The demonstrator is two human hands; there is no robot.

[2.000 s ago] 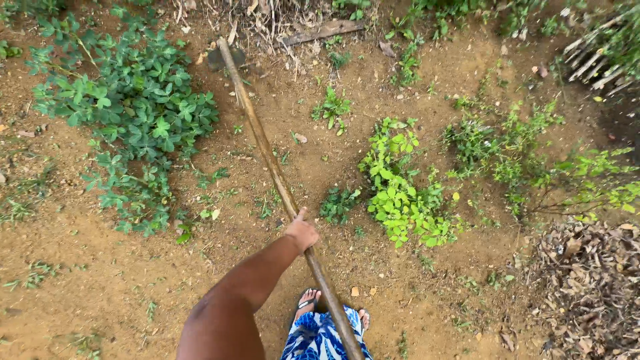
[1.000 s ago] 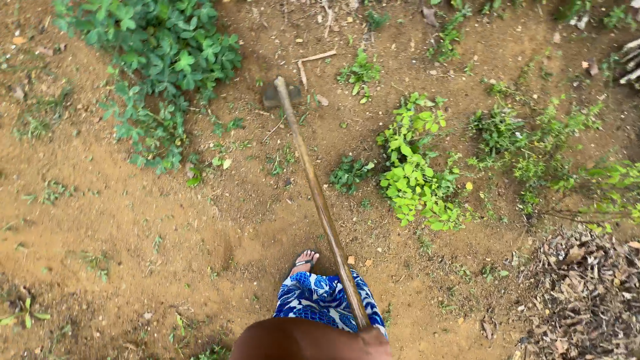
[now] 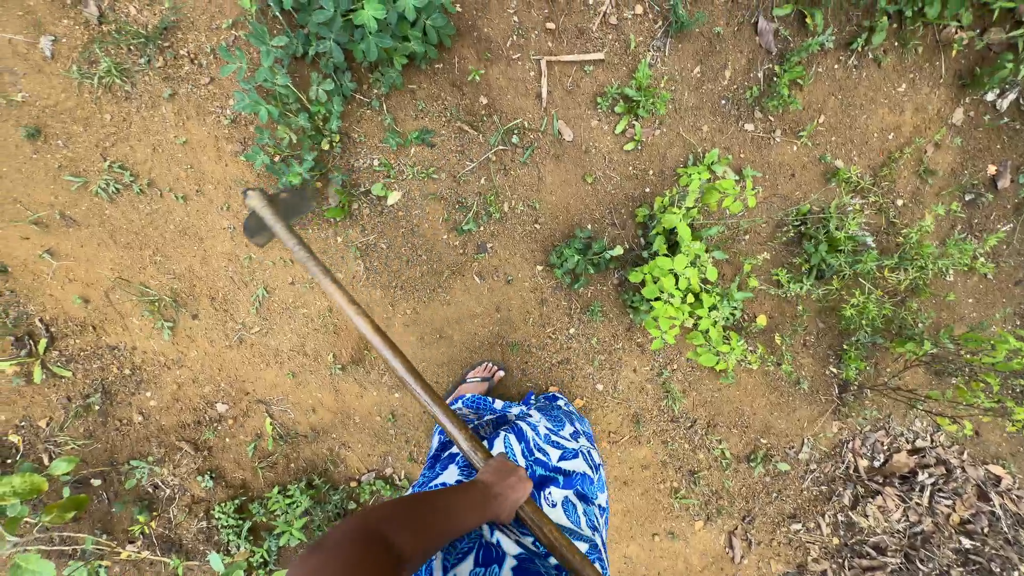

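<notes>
A hoe with a long wooden handle (image 3: 384,344) slants across the head view, from the bottom edge up to the left. Its dark metal blade (image 3: 280,214), slightly blurred, is just below and left of the dark green leafy plant (image 3: 292,120); whether it touches the soil cannot be told. My left hand (image 3: 506,488) is closed around the lower part of the handle, in front of the blue and white patterned cloth (image 3: 552,448) over my legs. The handle's lower end runs out of the frame. My right hand is not in view.
One foot in a flip-flop (image 3: 480,378) stands on bare brown soil. A bright green plant (image 3: 680,280) grows right of centre, with thinner weeds (image 3: 872,264) beyond it. A heap of dry leaves (image 3: 920,496) lies at the lower right. Low weeds (image 3: 280,512) grow at the lower left.
The hoe's blade has swung left and closer to me; one second ago it was right of the dark green plant. My left hand still grips the handle.
</notes>
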